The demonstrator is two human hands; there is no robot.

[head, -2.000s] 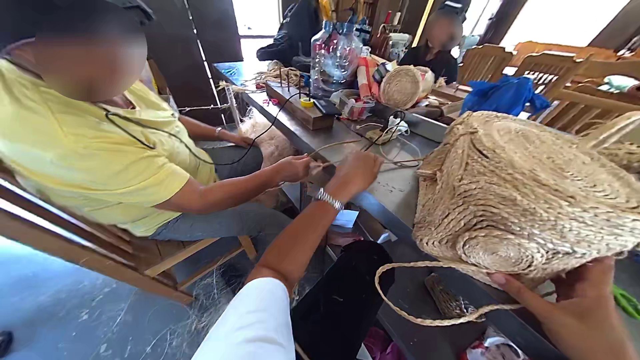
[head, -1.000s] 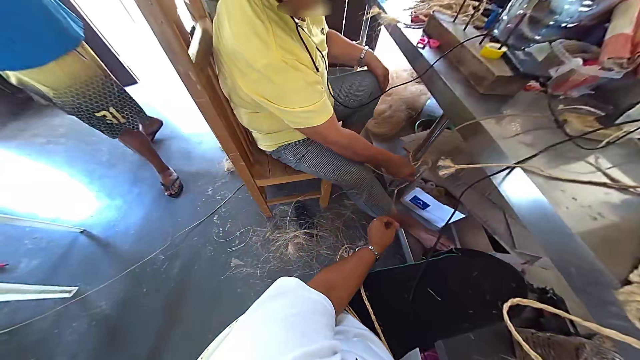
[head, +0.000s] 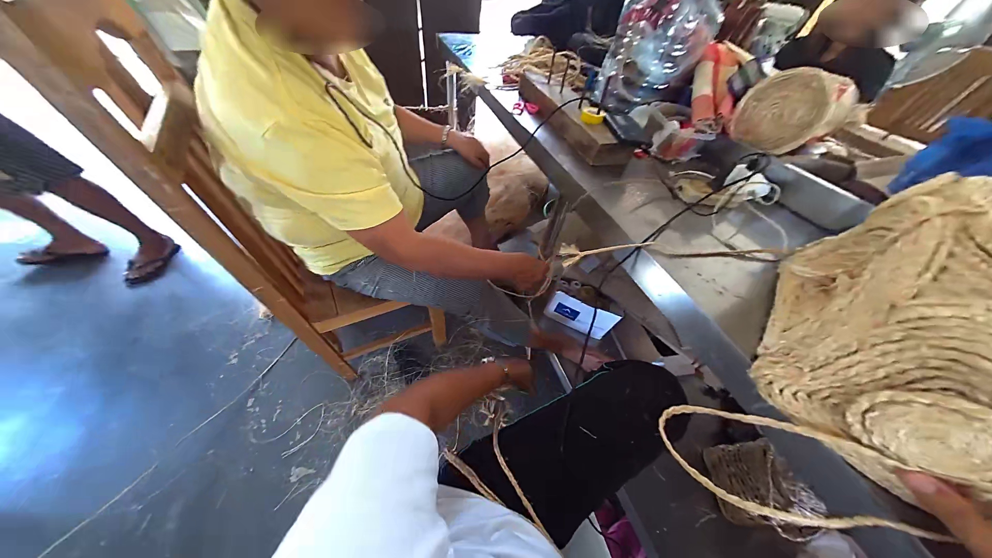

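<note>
At the lower right edge my right hand (head: pixel 949 504) holds the rim of a large coiled basket (head: pixel 876 341) of braided plant fibre; only part of the hand is in view. A loop of braided cord (head: pixel 721 477) hangs from the basket. My left hand (head: pixel 521 373) is low beside my dark-clad knee, above scattered fibres; its fingers are turned away, so what it holds cannot be told. Loose cord strands (head: pixel 504 457) hang just below it and cross my lap. A co-worker's hand (head: pixel 531 273) is at a frayed cord end (head: pixel 570 254) by the table edge.
A person in a yellow shirt (head: pixel 310 155) sits on a wooden chair (head: pixel 232 256) close ahead. The metal-edged table (head: pixel 659 291) carries black cables, a wooden block (head: pixel 581 128), plastic bottles and a smaller basket (head: pixel 790 112). Someone's legs (head: pixel 85 209) are at the left.
My left hand has moved from near the co-worker's hand at the table edge down beside my knee. The view swung down and left, then partly back, bringing the basket into view again.
</note>
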